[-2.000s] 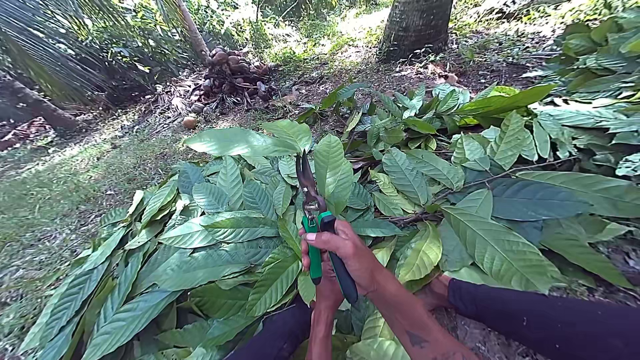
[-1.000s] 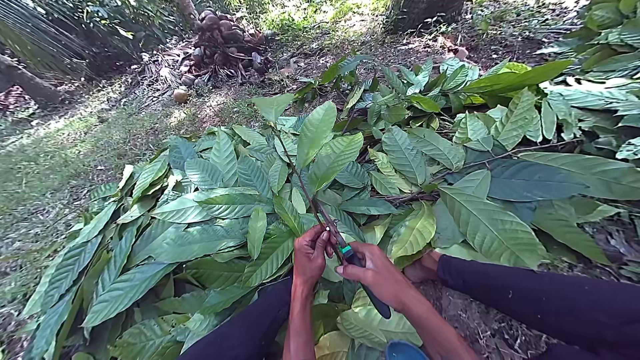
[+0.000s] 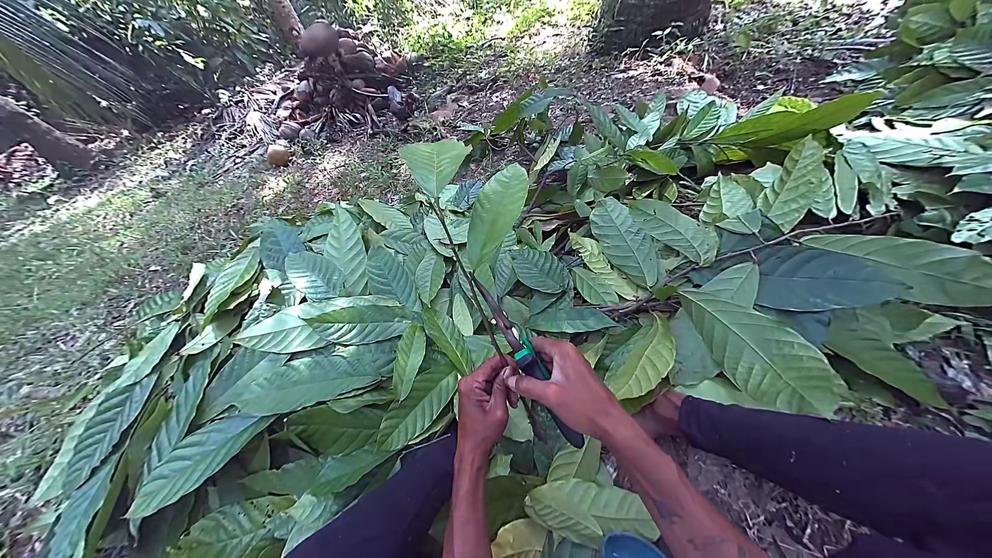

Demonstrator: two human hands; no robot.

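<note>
My left hand (image 3: 482, 399) pinches a thin leafy stem (image 3: 465, 271) between thumb and fingers. The stem leans up and away, with broad green leaves (image 3: 497, 213) near its top. Against it, my right hand (image 3: 570, 384) holds pruning shears with green and black handles (image 3: 535, 363); their dark blades point up and to the left, beside the stem. Whether the blades are apart is hard to tell. The fingertips of both hands meet at the stem. Around and beneath them spreads a large heap of cut leafy branches (image 3: 333, 325).
My dark-trousered legs lie on both sides of the hands. Part of a blue object (image 3: 629, 545) shows at the bottom edge. More leafy branches (image 3: 914, 155) are piled at the right. Brown husks (image 3: 349, 74) and a tree trunk (image 3: 649, 22) stand farther back.
Two seconds ago the shears pointed up before both hands; now they lie lower, angled beside the stem. My left hand has moved from near the shears' handles to the stem.
</note>
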